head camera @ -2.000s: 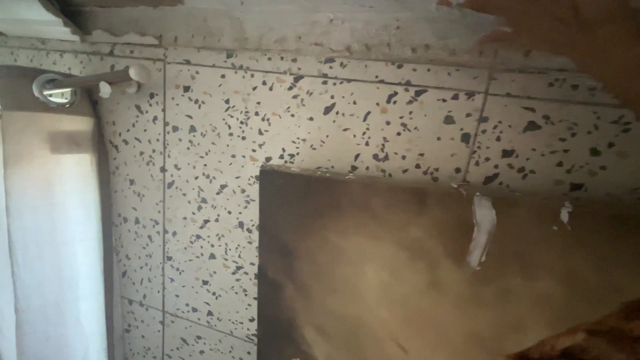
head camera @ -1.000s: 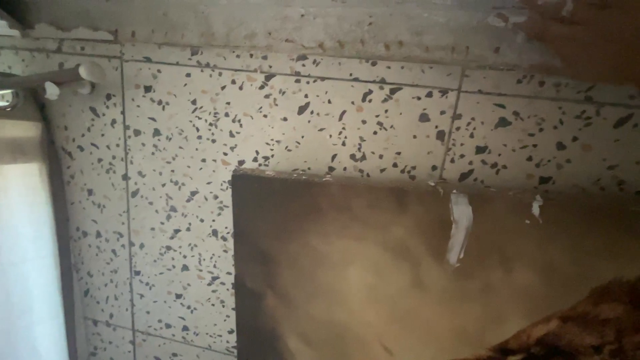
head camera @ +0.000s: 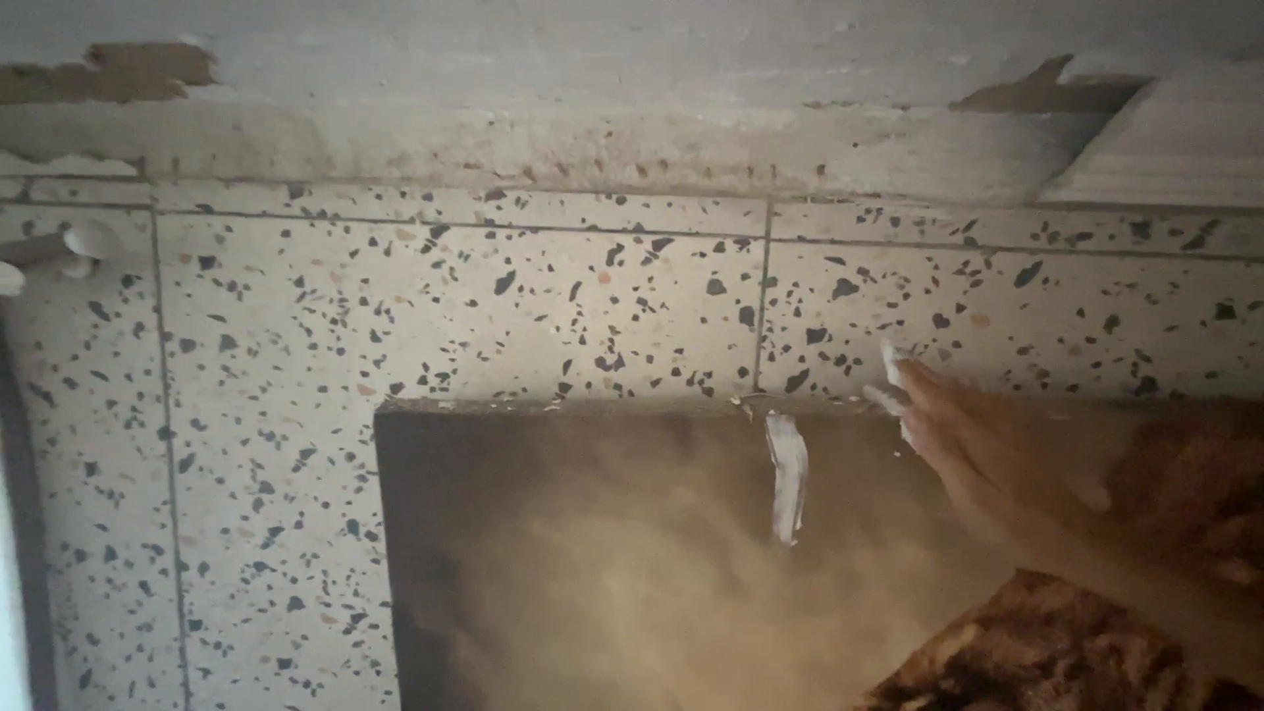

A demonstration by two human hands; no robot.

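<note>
My right hand (head camera: 948, 425), blurred, reaches in from the right over a dark brown picture panel (head camera: 632, 592). Its fingers point up and left near the panel's top edge, and two whitened fingertips stand slightly apart. Whether a small white piece is between them is unclear. Left of the hand, a white smear or strip (head camera: 788, 479) runs down the panel's face from the top edge. Pale crumbs lie along that edge. Behind are speckled terrazzo-look tiles (head camera: 513, 326). My left hand is out of view.
A rod with pale, rounded ends (head camera: 84, 242) juts in at the left, above a dark-edged white cloth (head camera: 12, 592). Above the tiles runs a rough grey plaster band (head camera: 553, 79) with brown patches where its surface has come off. A pale sheet or flap (head camera: 1175, 148) is at the upper right.
My right hand now shows at the panel's top edge, where neither earlier frame shows it. The view has shifted, showing more of the plaster band.
</note>
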